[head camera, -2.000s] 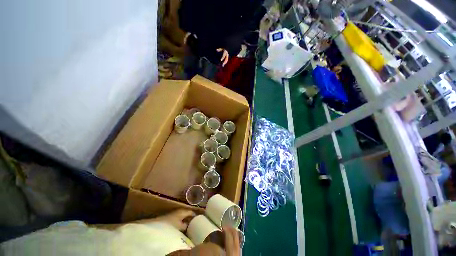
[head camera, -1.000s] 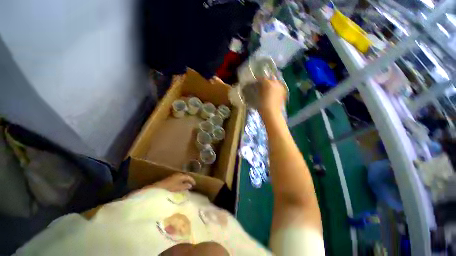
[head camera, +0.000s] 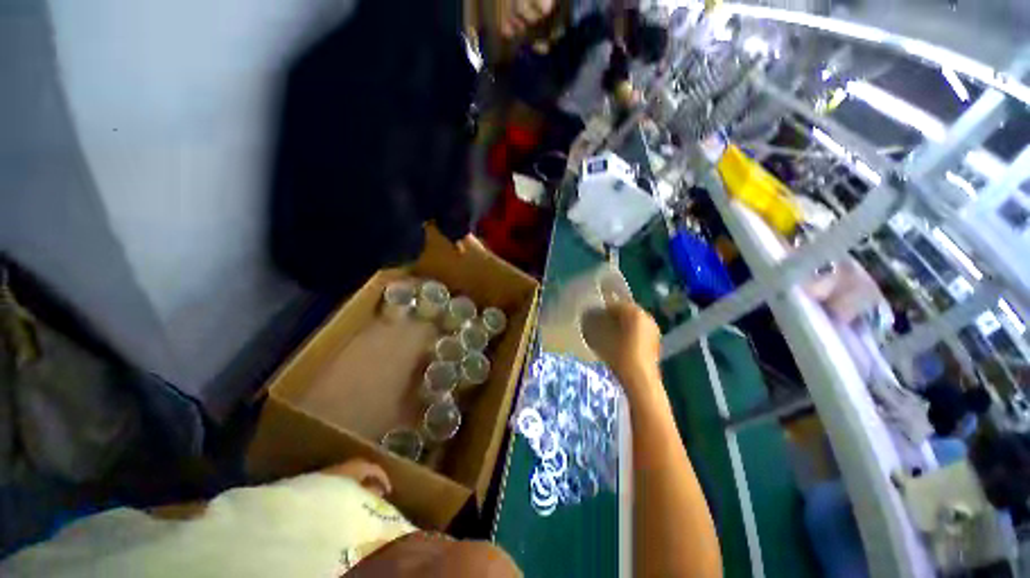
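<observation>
My right hand (head camera: 623, 336) is over the green belt, closed around beige cylinder shells (head camera: 574, 313), which are blurred; I cannot tell how many. The bag of rings (head camera: 570, 435), clear and full of shiny rings, lies on the belt just below that hand. The open brown carton (head camera: 480, 262) stands left of the belt. Inside it, several upright cylinder shells (head camera: 441, 418) show open round ends, mostly along the right side. My left hand (head camera: 364, 474) is at the carton's near edge, partly hidden by my sleeve; its grip is not clear.
A person in dark clothes (head camera: 367, 147) stands close behind the carton. A white device (head camera: 612, 209) sits farther up the belt (head camera: 565, 546). A blue bin (head camera: 698, 265), a yellow bin (head camera: 759, 192) and a grey metal frame (head camera: 791, 282) are at the right.
My right hand has moved the cylinder shells from the carton's near corner to over the belt. My left hand has left the shells. The person in dark clothes stands closer to the carton.
</observation>
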